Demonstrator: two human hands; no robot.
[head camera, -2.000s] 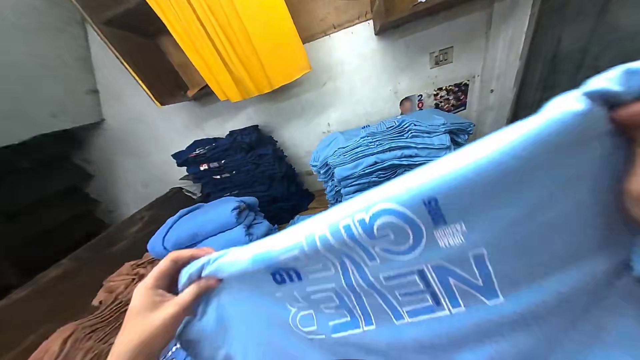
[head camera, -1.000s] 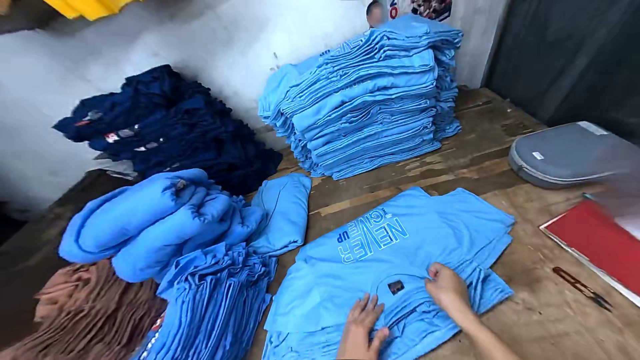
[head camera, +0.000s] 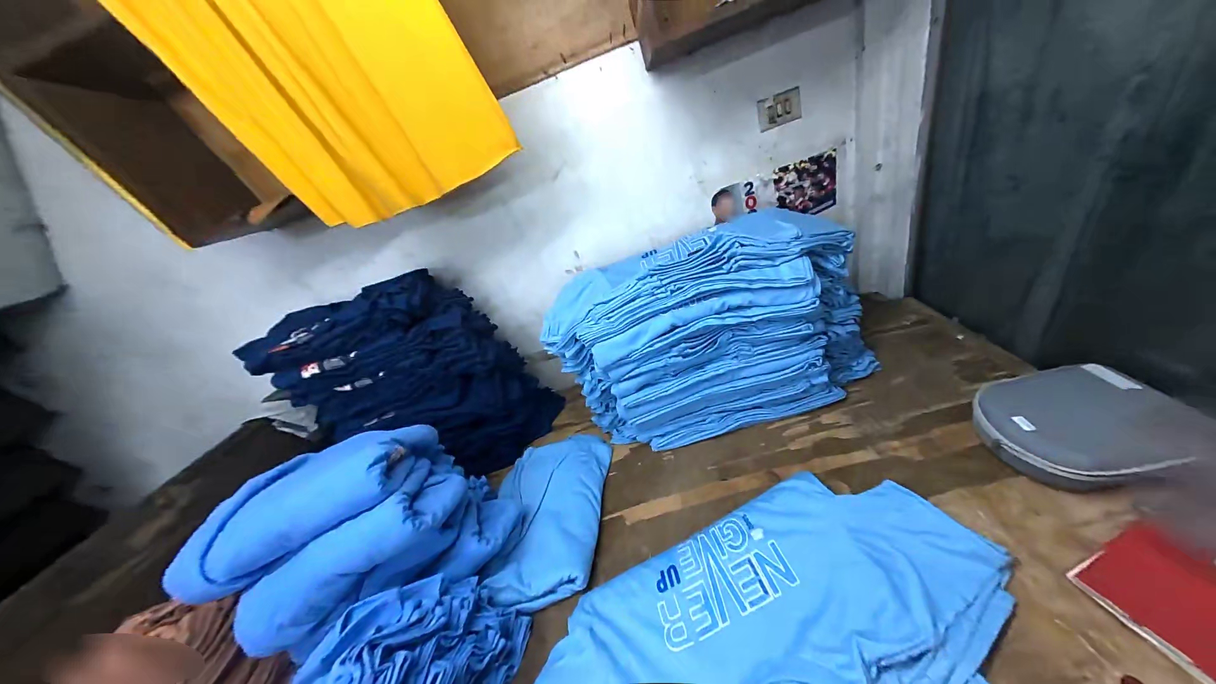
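Note:
A light blue printed T-shirt (head camera: 760, 589) lies spread on top of similar shirts at the lower middle of the head view, its lettering facing up. No hand touches the part of it that shows. At the bottom left corner, a blurred skin-toned shape, which looks like my left hand (head camera: 128, 657), is over the brown fabric (head camera: 223, 632); whether it holds anything is unclear. Rolled blue fabric (head camera: 304, 513) and a ruffled pile of blue pieces (head camera: 427, 636) are to the right of that shape. My right hand is out of view.
Behind stand a tall stack of light blue shirts (head camera: 712, 342) and a navy pile (head camera: 408, 370). A grey case (head camera: 1073, 423) and a red flat item (head camera: 1154, 589) lie at right on the wooden table (head camera: 893, 418). Yellow cloth (head camera: 351, 104) hangs from the shelf.
Both hands have left the shirt collar, where they were one second ago. Two seconds ago a shirt was held up; now the printed shirt lies flat. The view has tipped upward.

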